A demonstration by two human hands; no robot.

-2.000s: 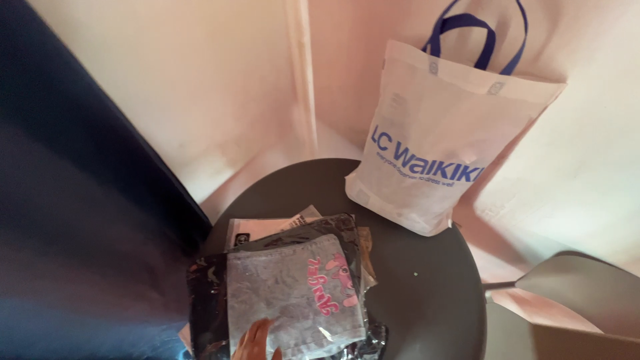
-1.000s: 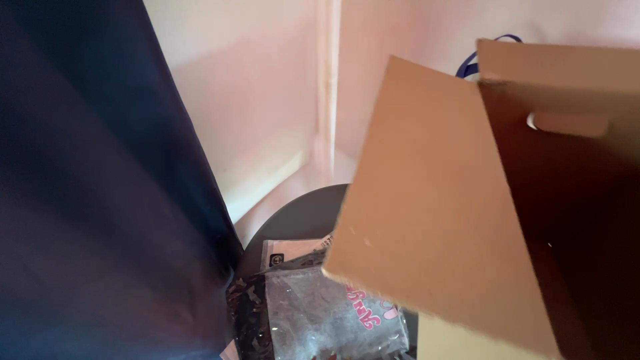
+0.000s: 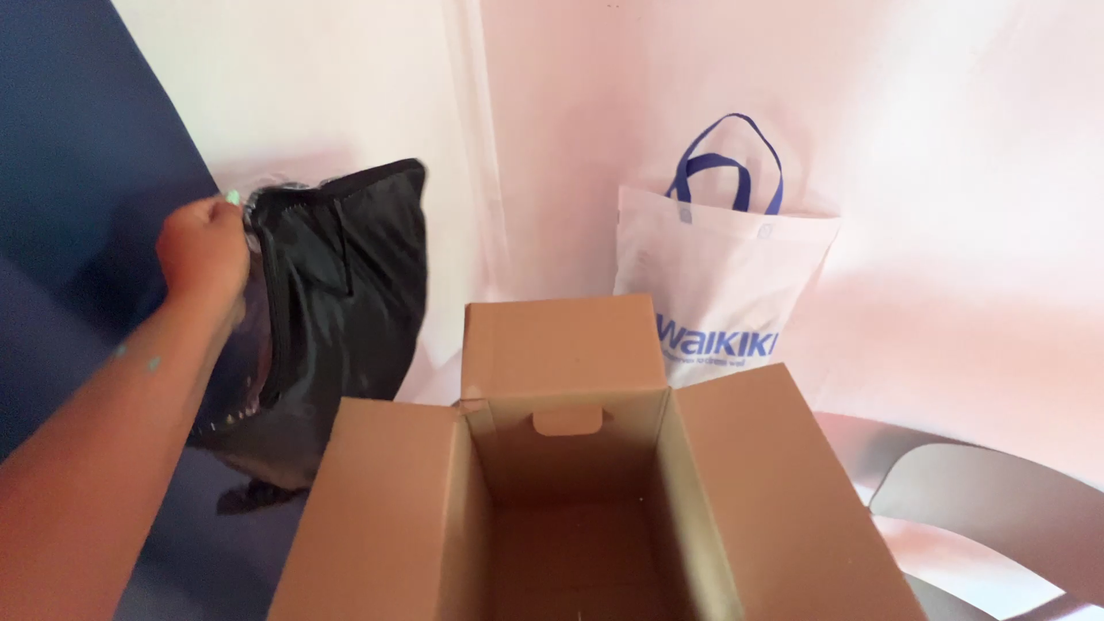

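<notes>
My left hand [image 3: 204,246] grips the top edge of a black garment in clear plastic packaging [image 3: 345,285] and holds it up at the left. Loose plastic hangs along its left side, and its lower end passes behind a flap of the box. An open cardboard box [image 3: 565,358] stands in front of me at the lower middle, flaps spread outward, its visible inside bare. The garment is to the left of the box opening, above the left flap. My right hand is out of the frame.
Behind the box, a white shopping bag with blue handles [image 3: 724,267] stands near the pale wall. A grey chair [image 3: 992,500] is at the lower right. Dark blue fabric [image 3: 78,172] hangs along the left side.
The box, tilted at the right a second ago, now faces me with its opening in the lower middle. My left hand has come up with the black garment. The view has shifted.
</notes>
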